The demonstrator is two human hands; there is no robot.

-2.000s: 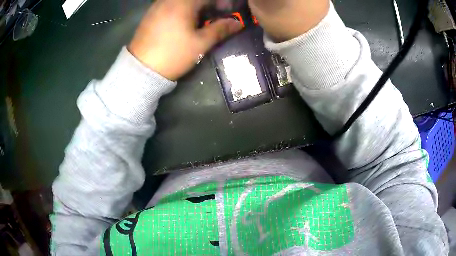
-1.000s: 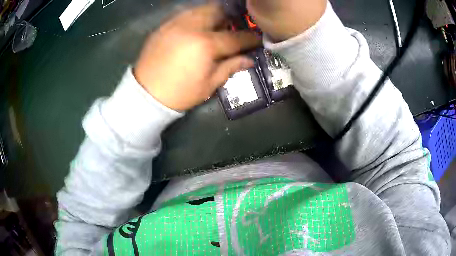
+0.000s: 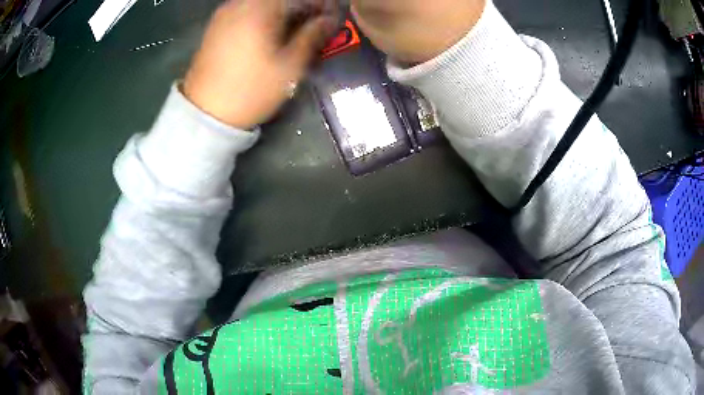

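Observation:
A dark back housing (image 3: pixel 364 123) with a silver-white label area and a red-orange part at its far end lies on the dark green mat. A second similar housing (image 3: pixel 426 116) lies against its right side, mostly covered by my right forearm. My left hand (image 3: pixel 251 58) is blurred at the top edge, its fingers bent near the red-orange end; whether it holds anything is hidden. My right hand (image 3: pixel 421 27) is cut off by the top edge, over the far end of the second housing; its fingers are out of sight.
A black cable (image 3: pixel 567 139) curves beside my right sleeve. A thin pale rod (image 3: pixel 610 21) lies at the upper right. A clear cup (image 3: pixel 35 51) and a white strip (image 3: pixel 110 18) are at the upper left. A blue basket (image 3: pixel 683 220) is below the bench's right edge.
My left hand has moved up and left off the first housing, uncovering its label and red-orange end. My right hand and the housings sit slightly further left in view.

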